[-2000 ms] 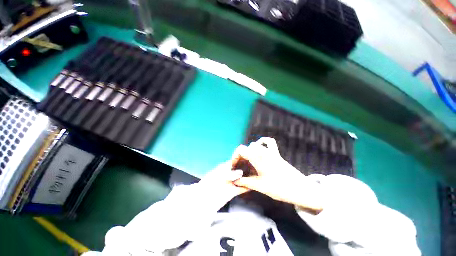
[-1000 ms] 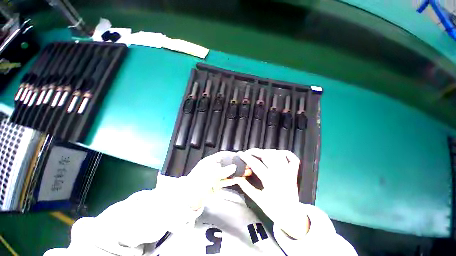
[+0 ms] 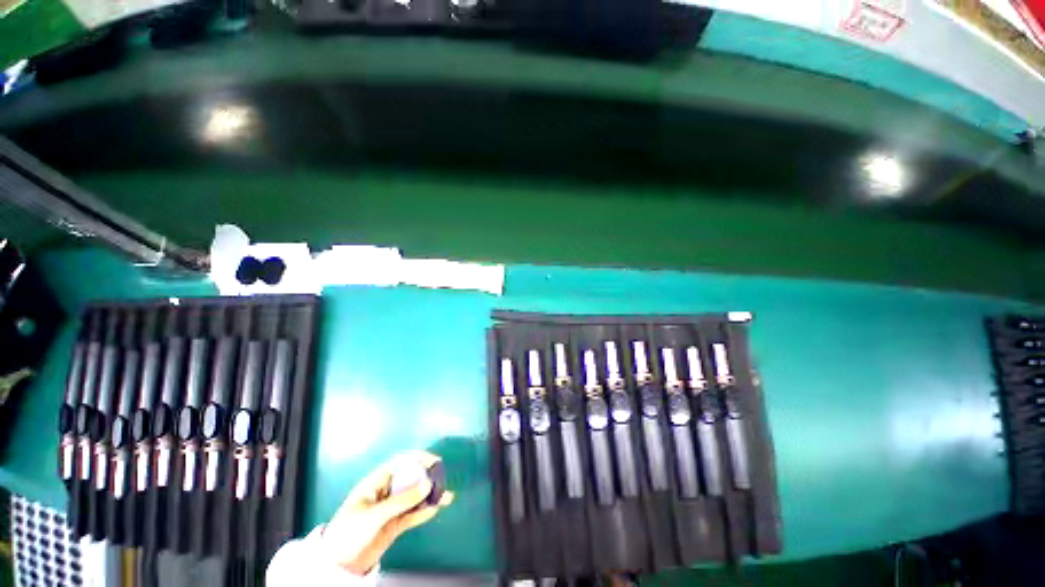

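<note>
My left hand [image 3: 384, 516] is near the bottom centre, over the bench between two trays. Its fingers are closed on a small dark part [image 3: 434, 480], largely hidden by them. The right tray [image 3: 764, 505] is black and ribbed; it holds a row of slim black wand units [image 3: 621, 447] with oval faces and silver tube ends pointing away from me. The left black tray [image 3: 307, 378] holds a similar row [image 3: 187, 390] with silver ends pointing toward me. My right hand is not clearly in view.
A white strip with two black ovals [image 3: 281, 255] and pale folded strips [image 3: 453, 275] lie along the bench's rear edge. A metal post [image 3: 92, 212] stands rear left. A white sheet with dark spots [image 3: 46, 545] is lower left. Another black tray [image 3: 1023, 424] is at the far right.
My hands were together over the right tray; now my left hand is apart from it, to its left, with the dark part. My right hand has left clear view. The camera view has shifted.
</note>
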